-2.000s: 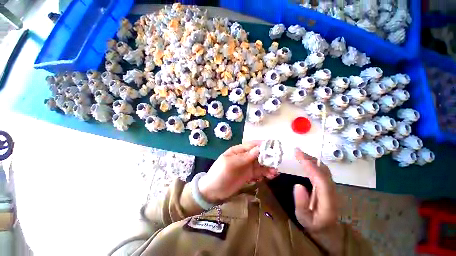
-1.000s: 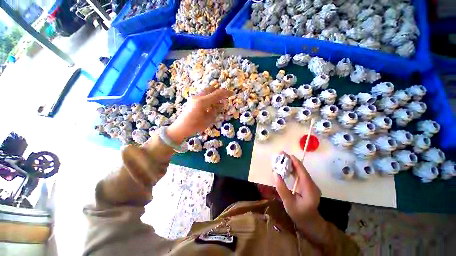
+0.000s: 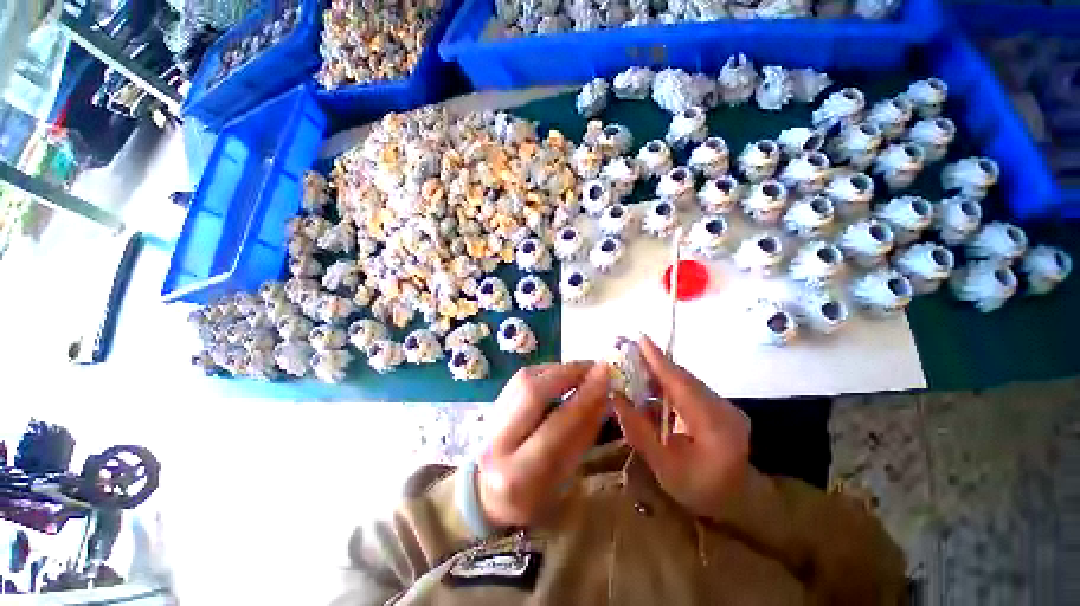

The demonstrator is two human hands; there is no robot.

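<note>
A whitish ridged craft piece point(image 3: 631, 367) is held between both hands, just in front of the white sheet point(image 3: 740, 365). My left hand point(image 3: 535, 440) grips its left side by the fingertips; a small orange-yellow spot shows there, too small to tell if it is a separate part. My right hand point(image 3: 693, 436) holds the piece's right side. It also holds a pale thin stick point(image 3: 674, 320), which points up and away past the red disc point(image 3: 688, 281) on the sheet. The piece's underside is hidden by my fingers.
A heap of small grey and orange parts point(image 3: 444, 201) lies left of centre. Ridged pieces stand in rows at right point(image 3: 870, 237) and cluster at far left point(image 3: 278, 326). A large blue bin point(image 3: 699, 53) of pale pieces is at the back, an emptier blue bin point(image 3: 243, 195) at left.
My left hand has come back from the heap to the craft piece in my right hand. The view has shifted, so the bins and rows sit higher in the picture.
</note>
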